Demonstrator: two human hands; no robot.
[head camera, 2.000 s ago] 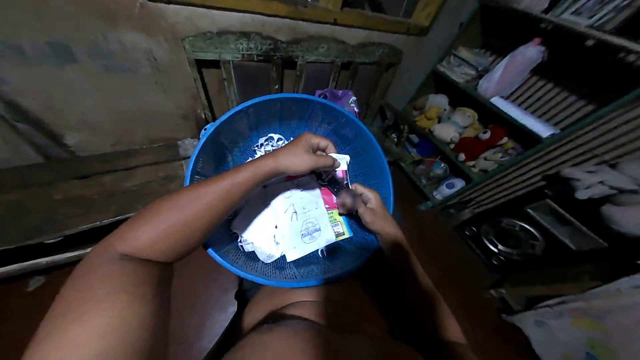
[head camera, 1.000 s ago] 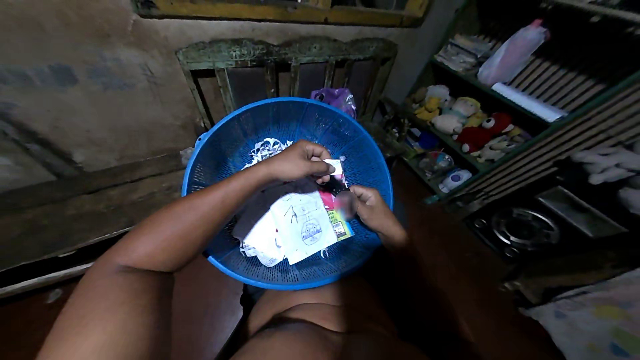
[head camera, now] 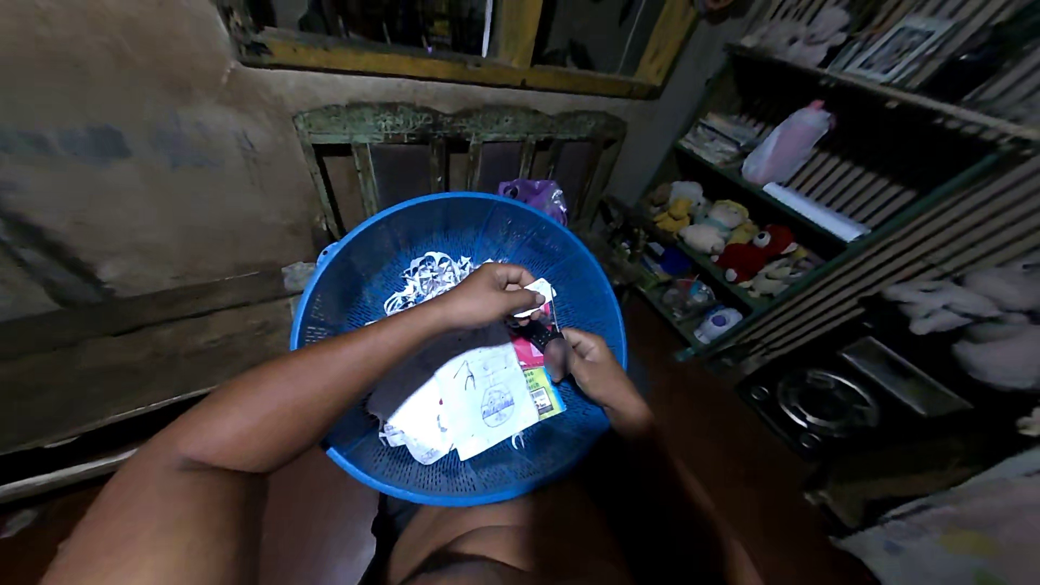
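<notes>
A round blue plastic basket (head camera: 459, 496) with perforated walls rests over my lap. My left hand (head camera: 496, 296) pinches a small piece of white paper (head camera: 539, 297) above the basket's middle. Just to its right, my right hand (head camera: 597, 370) is closed on a dark tool, perhaps scissors (head camera: 536, 333), whose form is partly blurred and hidden. White paper strips (head camera: 432, 279) lie in a heap at the back left inside the basket. Below my hands are a white sheet with blue drawings (head camera: 487, 398) and a yellow and pink printed packet or card (head camera: 539, 390).
A worn green wooden bench back (head camera: 455, 122) stands behind the basket, with a purple plastic bag (head camera: 534, 195) near the rim. To the right are a shelf (head camera: 934, 195) holding stuffed toys (head camera: 751, 252) and a black gas stove (head camera: 829, 402).
Both hands stay close together over the basket, with the paper and the dark tool still held. Nothing else has plainly moved.
</notes>
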